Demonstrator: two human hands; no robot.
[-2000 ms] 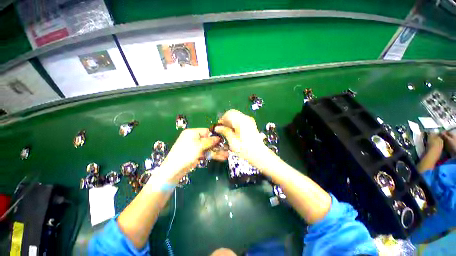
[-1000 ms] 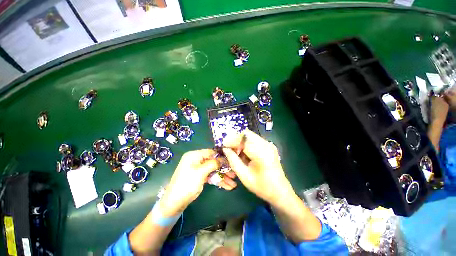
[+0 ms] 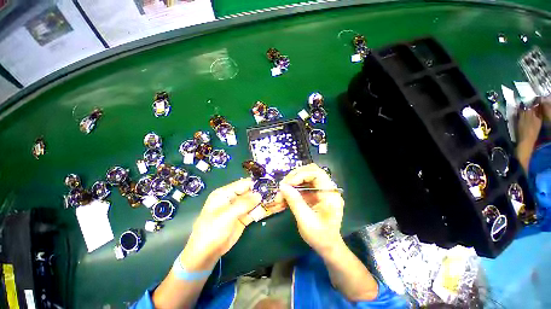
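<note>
My left hand (image 3: 225,218) holds a round silver-rimmed watch module (image 3: 266,189) with a dark centre. A brown-copper part (image 3: 254,168) stands up from its upper left side. My right hand (image 3: 314,208) grips a slim metallic tool (image 3: 320,189), like tweezers; one end points at the module's right side and the other sticks out to the right. Whether the tip touches the module is too small to tell. The black parts tray (image 3: 305,136) lies just beyond my hands, with many tiny white-lilac pieces (image 3: 275,149) loose in it.
Many round modules (image 3: 163,187) cluster at left, near a white paper slip (image 3: 95,225) and a ring-like unit (image 3: 129,241). A black compartment rack (image 3: 423,139) stands at right, clear plastic bags (image 3: 417,265) below it. A black box (image 3: 24,241) is far left. Another person's hand (image 3: 530,121) shows at far right.
The view has tilted down and shifted. The module, earlier mostly hidden between my fingers, now shows face up in my left hand. The slim tool now shows in my right hand.
</note>
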